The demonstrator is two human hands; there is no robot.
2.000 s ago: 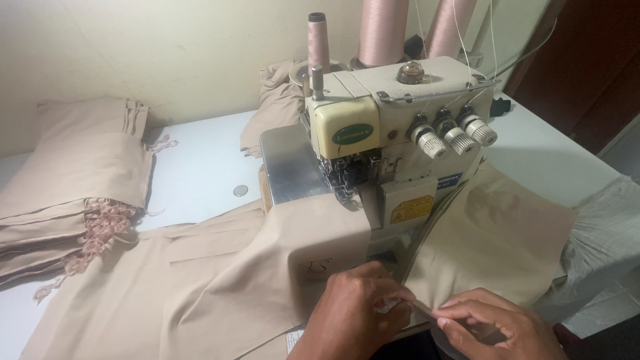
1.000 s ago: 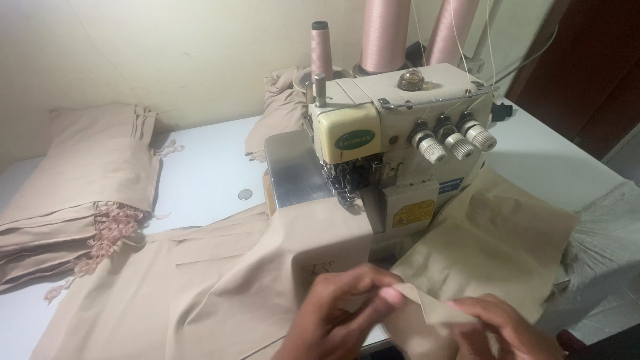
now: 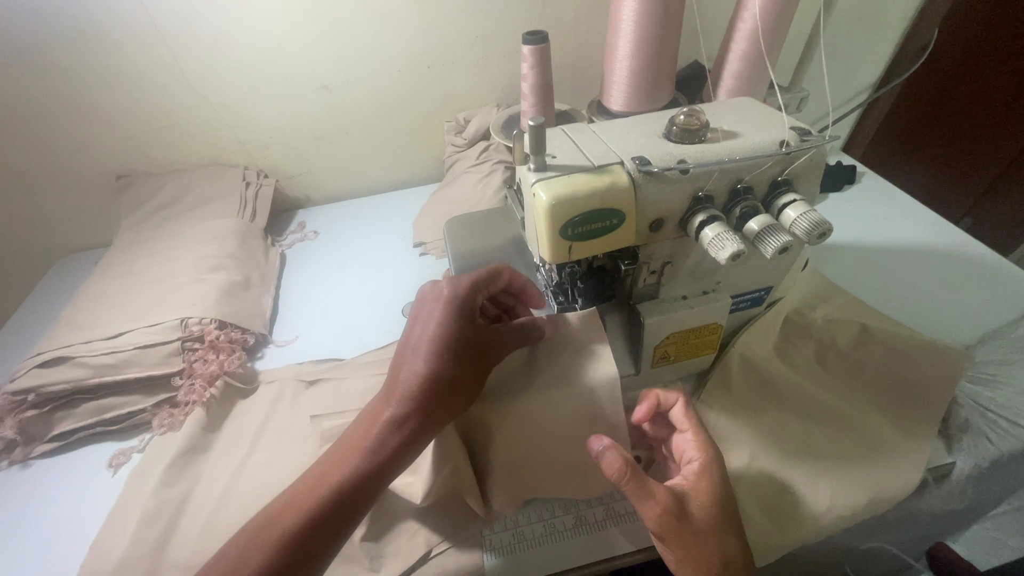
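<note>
A small beige fabric piece (image 3: 552,408) lies in front of the needle area of a white overlock sewing machine (image 3: 704,176). My left hand (image 3: 472,328) pinches its upper left corner between thumb and fingers, close to the presser foot. My right hand (image 3: 672,472) is beside the piece's right edge, thumb and fingers apart, holding nothing. A larger beige cloth (image 3: 264,464) spreads over the table to the left, partly under my left forearm. Another beige cloth (image 3: 832,424) lies to the right of the machine.
A folded stack of beige fabric (image 3: 176,248) with pink thread tails sits at the left. More beige fabric (image 3: 472,176) lies behind the machine, near pink thread cones (image 3: 640,56). A printed ruler scale (image 3: 560,528) shows at the front edge. Translucent plastic (image 3: 992,416) hangs at the right.
Both hands held the fabric piece low in front of the machine. My left hand has moved up to the needle area with its corner, and my right hand has let go of the piece.
</note>
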